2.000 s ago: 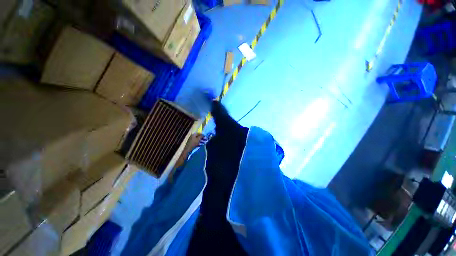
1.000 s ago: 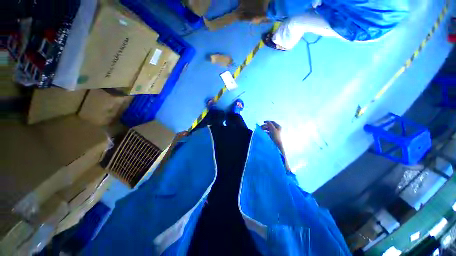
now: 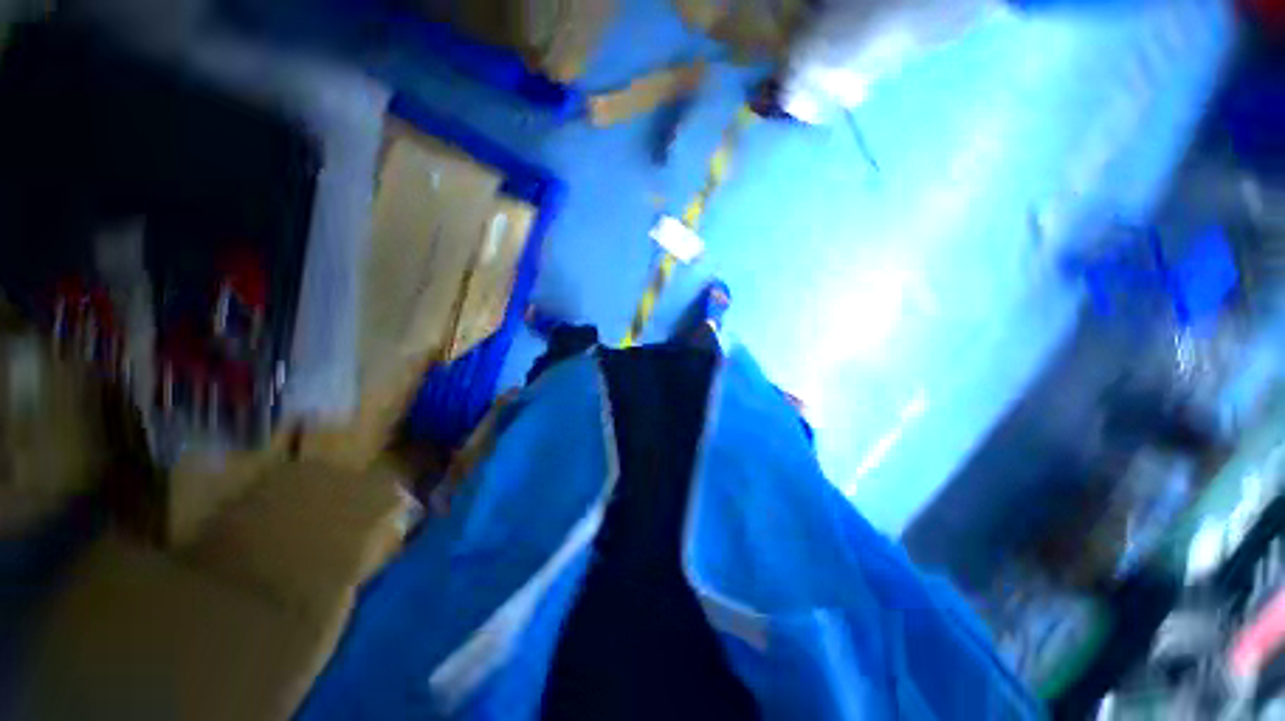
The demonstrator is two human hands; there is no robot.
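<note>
The picture is strongly blurred. Plain brown cartons (image 3: 296, 514) lie close on my left. A printed-type brown carton (image 3: 423, 226) stands on a blue plastic pallet (image 3: 529, 268) at upper left. A dark stacked block with red and white patches (image 3: 155, 211) is beside it. At my left sleeve there is a brownish smear that may be my left hand; I cannot tell it from the cartons. A small dark reddish patch shows at the edge of my right sleeve; my right hand is not clearly visible.
Yellow-black tape (image 3: 719, 162) runs along the blue floor, with a white piece (image 3: 677, 238) and a brown cardboard piece (image 3: 646, 96) near it. A blurred person in pale trousers is at the top. A blue stool (image 3: 1198, 282) and the line are on the right.
The view has swung left, showing more of the dark block. The slotted box at my left is no longer discernible. My right hand, open a second ago, has dropped back by my sleeve.
</note>
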